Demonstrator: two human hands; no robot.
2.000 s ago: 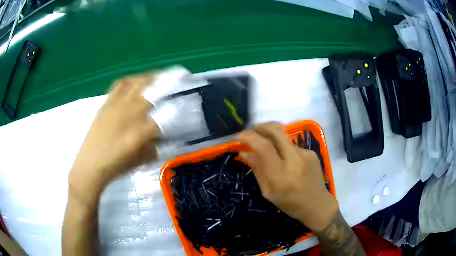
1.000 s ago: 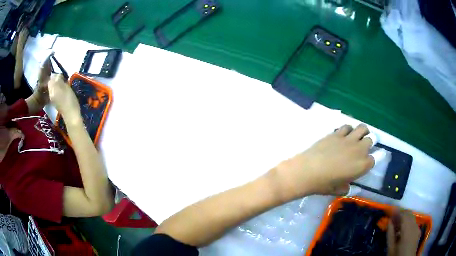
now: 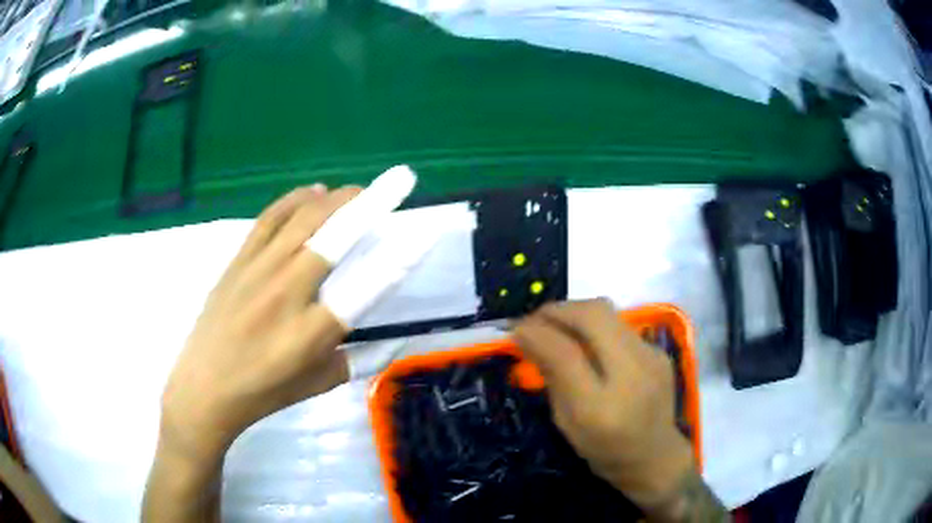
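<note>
A black plastic frame (image 3: 521,245) with a large window and yellow dots lies on the white bench strip, its solid end to the right. My left hand (image 3: 276,317), with white sleeves on some fingers, lies over the frame's left end and holds it. My right hand (image 3: 603,403) has its fingertips pinched at the frame's near edge, by the solid end; whether a small piece is between them cannot be told. An orange tray (image 3: 382,429) of small black pieces (image 3: 460,439) sits below the frame, partly under my right hand.
Stacked black frames (image 3: 766,368) (image 3: 856,245) stand at the right. Another frame (image 3: 161,199) lies on the green belt (image 3: 337,102), with part of one at the left edge. White sheets (image 3: 654,51) are piled beyond the belt and at right. Small white discs (image 3: 787,455) lie at right.
The view has swung back right from the neighbouring worker to my bench. My right hand has moved from over the tray to the frame's near edge. My left hand stays on the frame.
</note>
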